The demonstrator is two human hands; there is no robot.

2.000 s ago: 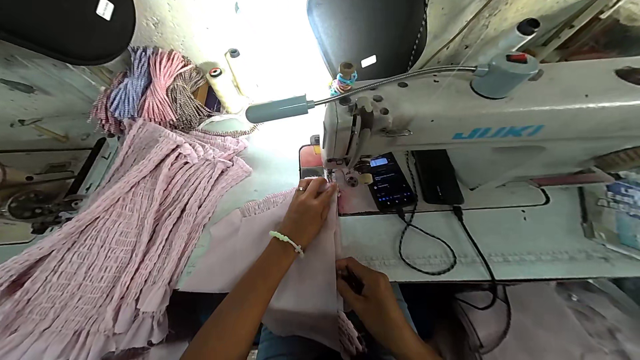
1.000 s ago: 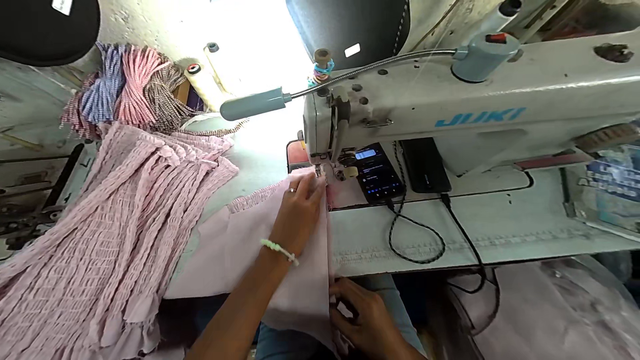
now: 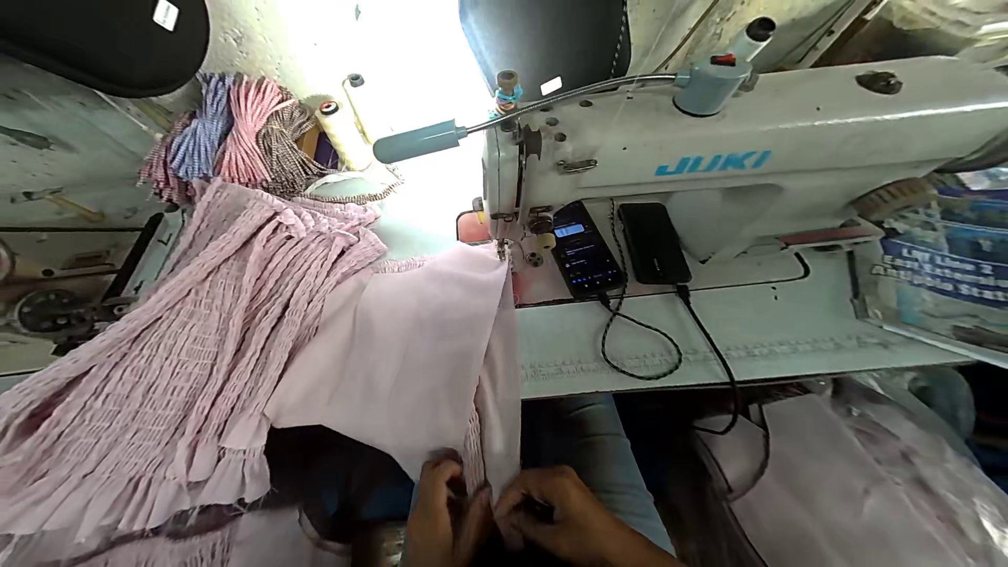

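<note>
A piece of pink fabric [image 3: 394,339] lies over the front of the sewing table, its upper corner under the presser foot [image 3: 504,248] of a white Juki sewing machine [image 3: 709,150]. Both hands are at the fabric's lower end, close together over my lap. My left hand [image 3: 445,504] grips the edge beside a gathered strip [image 3: 474,441]. My right hand [image 3: 551,512] pinches the same piece just to the right; the fingertips are partly hidden in the folds. More pink smocked fabric [image 3: 197,339] is heaped on the left.
A lit phone [image 3: 585,252] and a black power bank [image 3: 654,242] with cables lie under the machine arm. Bundled cords [image 3: 248,134] and thread spools [image 3: 342,134] stand at the back left. A grey lamp [image 3: 421,142] reaches across. Plastic-wrapped pink fabric [image 3: 835,472] is at the lower right.
My left hand has left the presser foot area and come down to the fabric's lower end, next to my right hand. The upper part of the fabric is now uncovered.
</note>
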